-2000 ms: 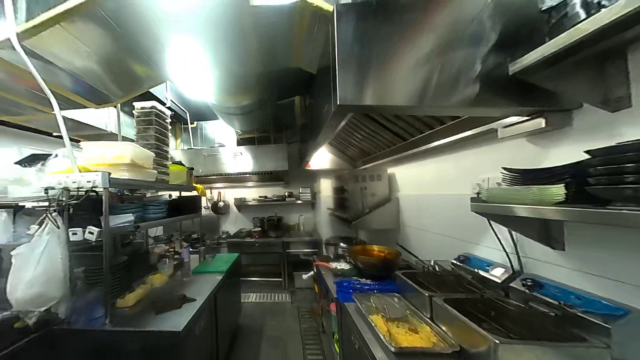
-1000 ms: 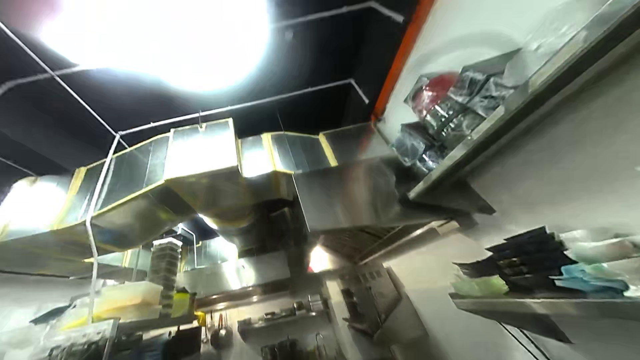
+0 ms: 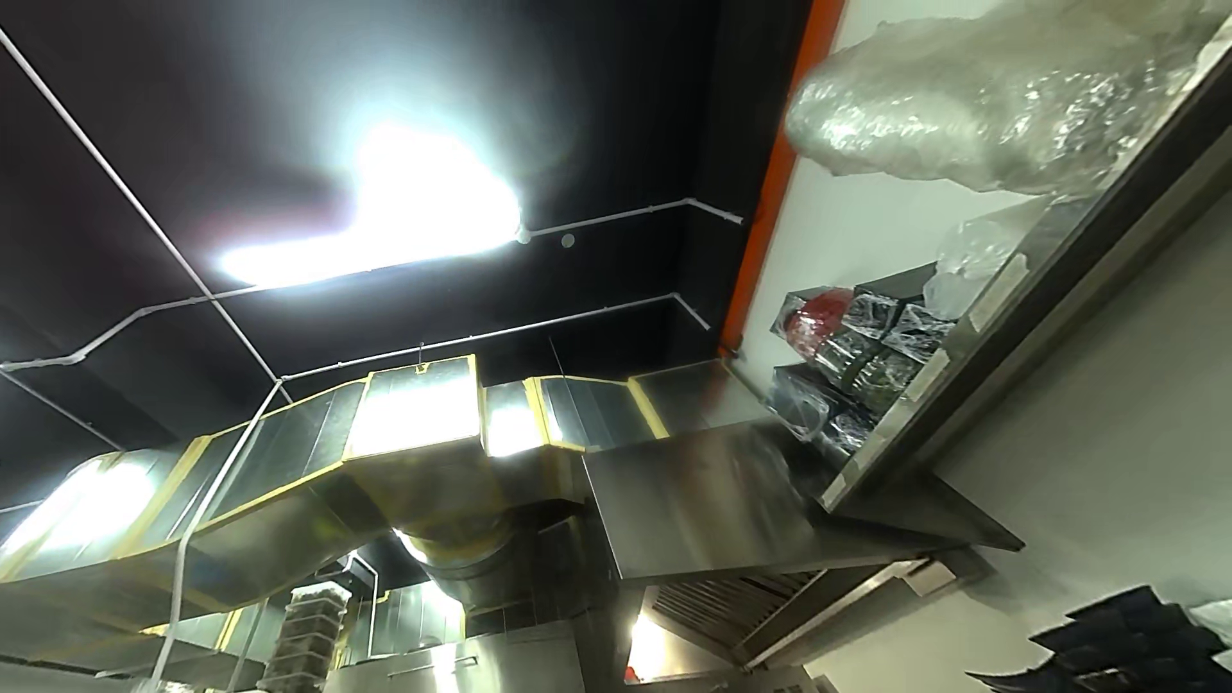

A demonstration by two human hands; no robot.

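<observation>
Neither my left hand nor my right hand shows in the head view. High on the right, a metal wall shelf (image 3: 972,318) holds a large bundle wrapped in clear plastic (image 3: 962,106). Beside it on the shelf lie a thin clear plastic bag (image 3: 972,255) and several plastic-wrapped dark packages (image 3: 866,337), one of them with something red (image 3: 818,322) inside. Stacked black dishes (image 3: 1121,640) stand at the lower right corner.
A stainless steel exhaust hood (image 3: 703,500) with slatted filters (image 3: 731,606) hangs at centre right. Metal ducting (image 3: 289,500) with yellow-taped seams crosses at left. A bright ceiling light (image 3: 423,202) glares overhead. A stack of plastic containers (image 3: 306,635) stands at the bottom left.
The view has swung far upward, from the kitchen counters and food trays to the ceiling and high shelf. The plastic-wrapped bundle on that shelf now shows much more fully.
</observation>
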